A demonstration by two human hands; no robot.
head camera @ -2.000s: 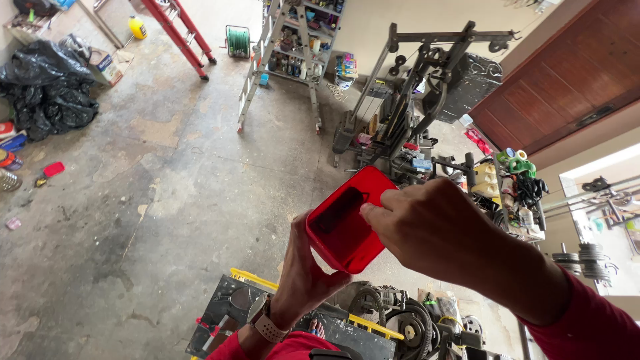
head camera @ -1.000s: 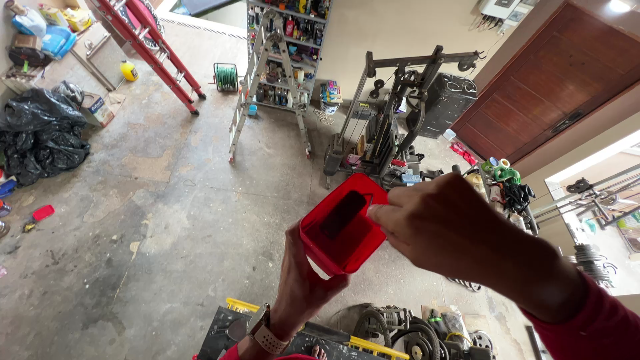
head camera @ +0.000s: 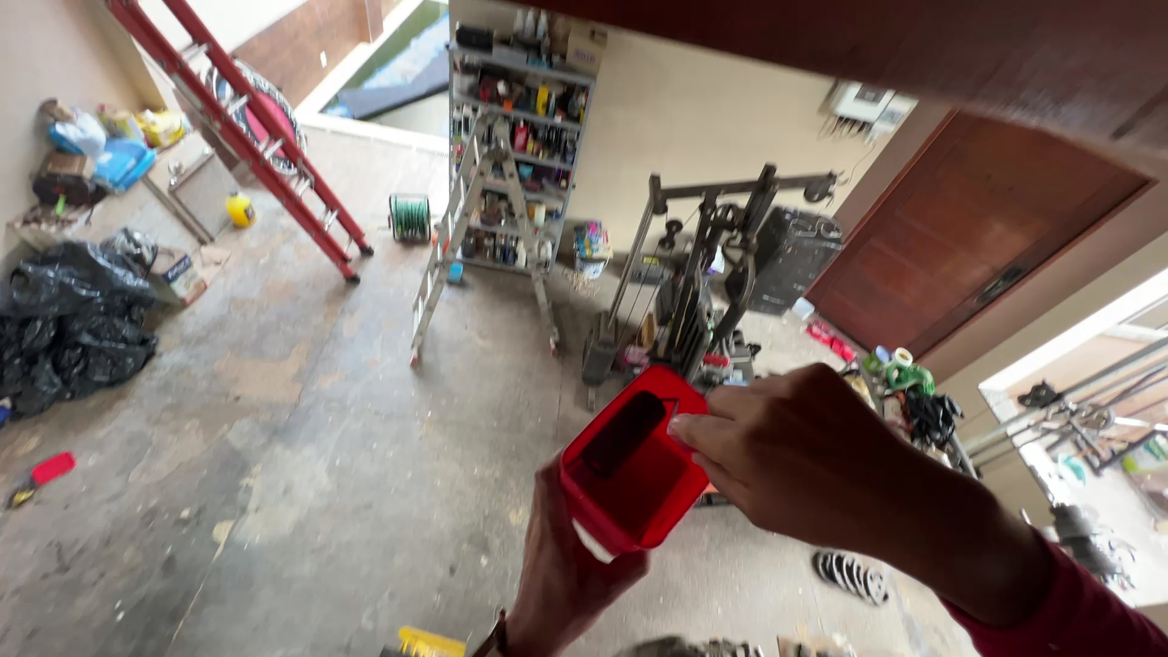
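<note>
A red plastic container (head camera: 657,493), open at the top, is held up in front of me by my left hand (head camera: 575,557), which grips its lower left side. Inside it lies a small dark paint roller (head camera: 625,433) with a thin wire frame at its upper end. My right hand (head camera: 766,447) is at the container's right rim, its fingers closed around the roller's frame; the handle is hidden by the hand. The contents at the bottom of the container are too dark to tell.
A dark red beam (head camera: 912,55) crosses the top close by. Below stand an aluminium stepladder (head camera: 456,219), a red ladder (head camera: 246,137), a gym machine (head camera: 703,265) and a loaded shelf unit (head camera: 520,137). Black plastic bags (head camera: 73,319) lie at left. A yellow-edged thing (head camera: 429,641) shows at bottom.
The view has tilted up, bringing the red beam into sight. The container remains in my left hand and my right hand stays at its rim.
</note>
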